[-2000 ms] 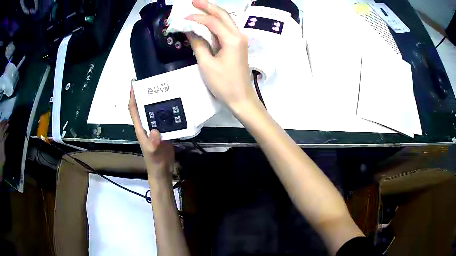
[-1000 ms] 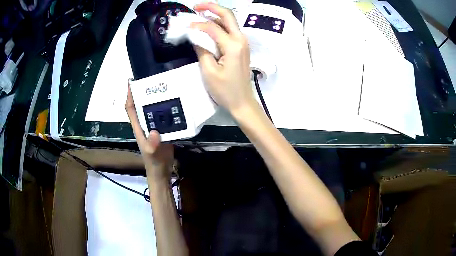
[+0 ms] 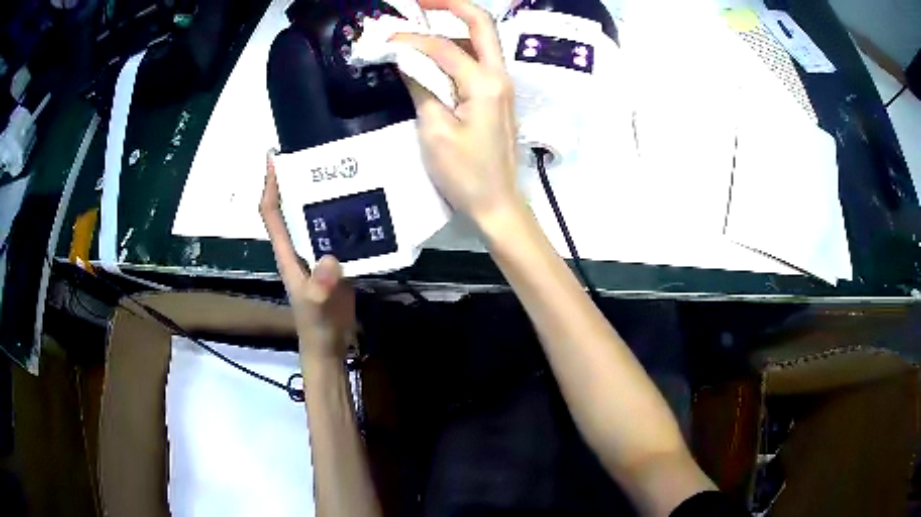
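A PTZ dome camera with a white shell [image 3: 404,172] and a glossy black head [image 3: 348,76] is tilted at the bench's front edge. My left hand [image 3: 315,288] holds the shell from below left, with the thumb below the black fixed lens panel [image 3: 351,226]. My right hand [image 3: 470,131] pinches a crumpled white cloth [image 3: 404,53] against the ring of LEDs on the black head. The cloth and fingers hide part of the ring and its lens. The top of the head reaches the frame's upper edge.
A second white camera [image 3: 560,86] lies just right of my right hand, its black cable [image 3: 558,207] running over the bench edge. Paper sheets [image 3: 783,192] and a white card [image 3: 800,40] lie at right. Open cartons [image 3: 136,404] stand below the edge.
The held camera has shifted slightly right. The cloth has moved from the upper LEDs and across the head's face, staying against it. The second camera and its cable sit slightly further right in view.
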